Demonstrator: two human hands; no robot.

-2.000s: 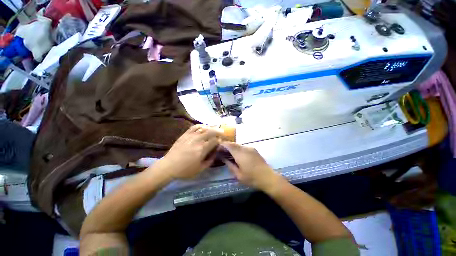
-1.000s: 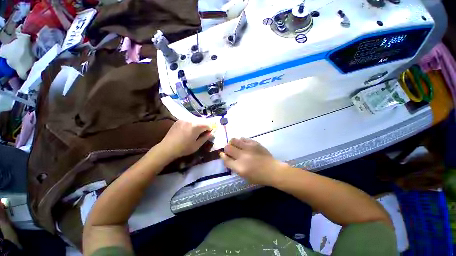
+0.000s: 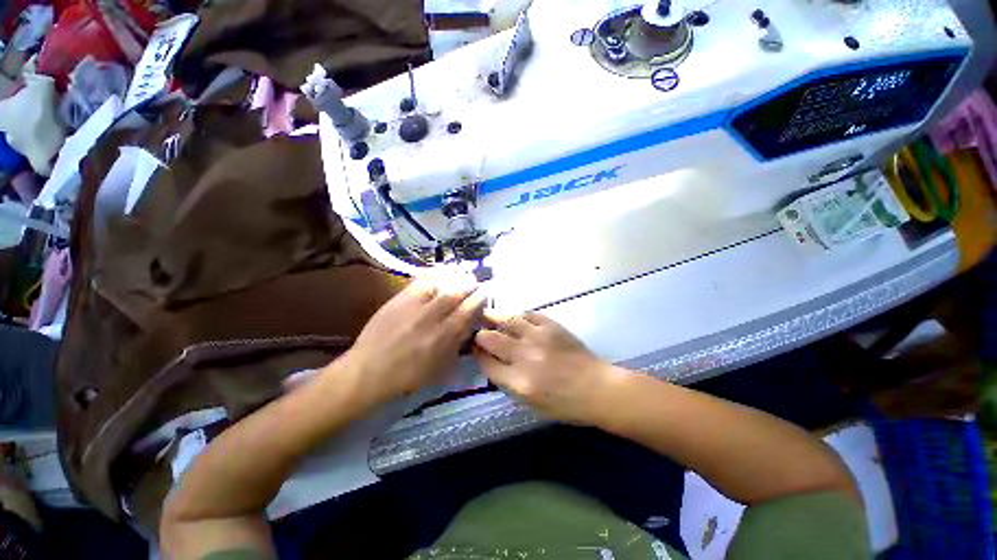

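Observation:
The brown garment panel (image 3: 241, 295) lies heaped left of the needle and runs under my left forearm. My left hand (image 3: 421, 323) lies on the cloth just below the presser foot area (image 3: 465, 249), fingertips under the lit end of the head. My right hand (image 3: 536, 361) is close beside it, its fingertips pinching a dark edge of the cloth near my left fingers. White cloth (image 3: 470, 377) shows just below the hands. The needle tip is hidden by glare and fingers.
The white sewing machine (image 3: 634, 208) with a blue stripe fills the upper right. A pale green-white card (image 3: 847, 210) and yellow-green loops (image 3: 924, 181) lie at the right. A ruler-like tape (image 3: 700, 361) lines the front edge. A blue basket (image 3: 940, 481) is below right.
My left hand has moved down and right, nearer my right hand, over cloth that showed between them. The view has shifted, placing the machine head's left end further left.

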